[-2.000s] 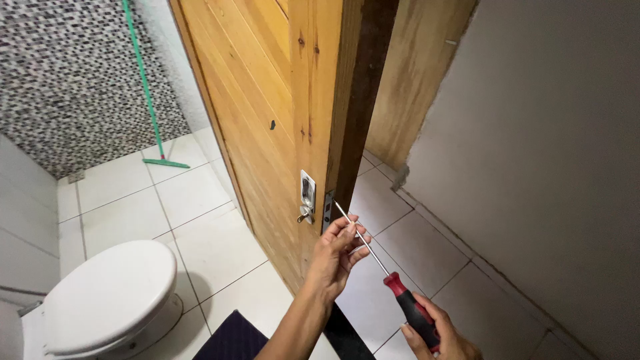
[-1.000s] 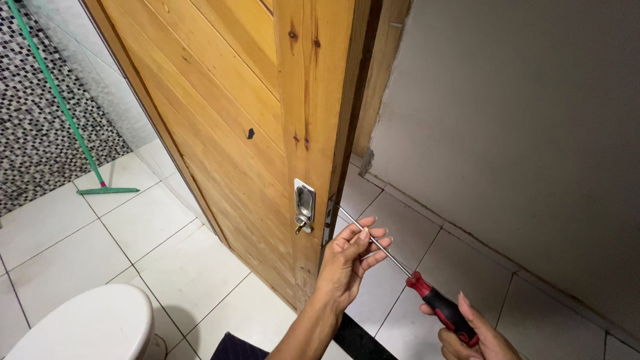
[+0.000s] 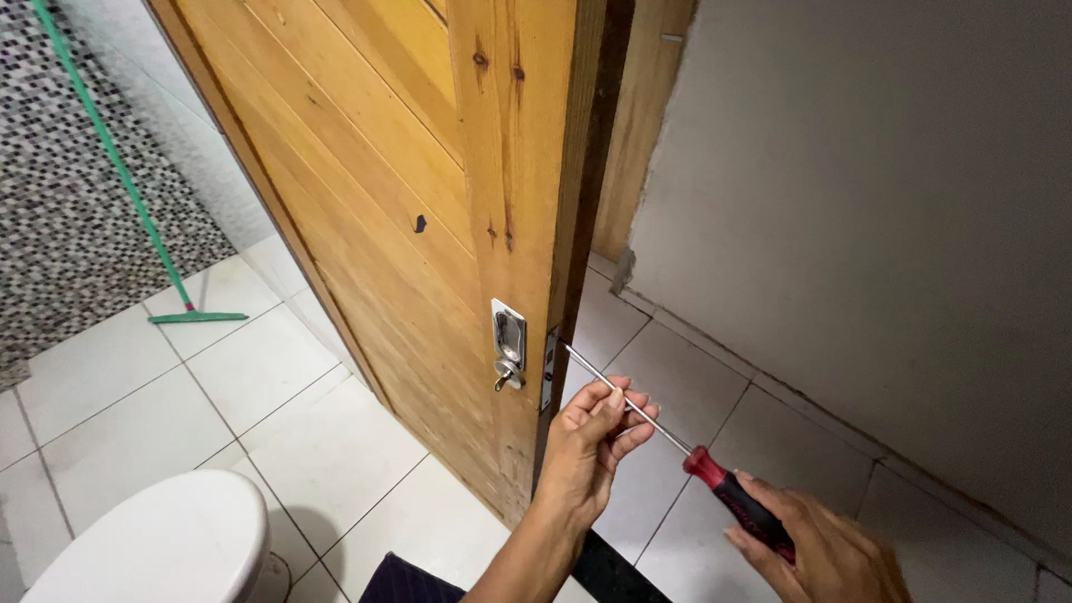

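Note:
My right hand (image 3: 816, 536) grips the red and black handle of a screwdriver (image 3: 745, 502). Its long metal shank points up and left, with the tip at or very near the upper part of the metal lock faceplate (image 3: 549, 368) on the edge of a wooden door (image 3: 519, 167). My left hand (image 3: 590, 444) pinches the shank between thumb and fingers, just below the faceplate. On the door's face is a recessed metal pull handle (image 3: 509, 333), and a small turn knob (image 3: 507, 374) sits at its lower end. Whether the tip sits in a screw, I cannot tell.
A white toilet lid (image 3: 159, 544) is at the lower left, with a dark cloth or mat (image 3: 406, 582) near it. A green squeegee (image 3: 197, 316) stands on the tiled floor by a mosaic wall. A grey wall (image 3: 854, 209) rises at the right, beyond the door's edge.
The view has moved closer to the door. The screwdriver tip, seen just off the door's edge two seconds ago, is now at the faceplate. Both hands keep hold of the screwdriver.

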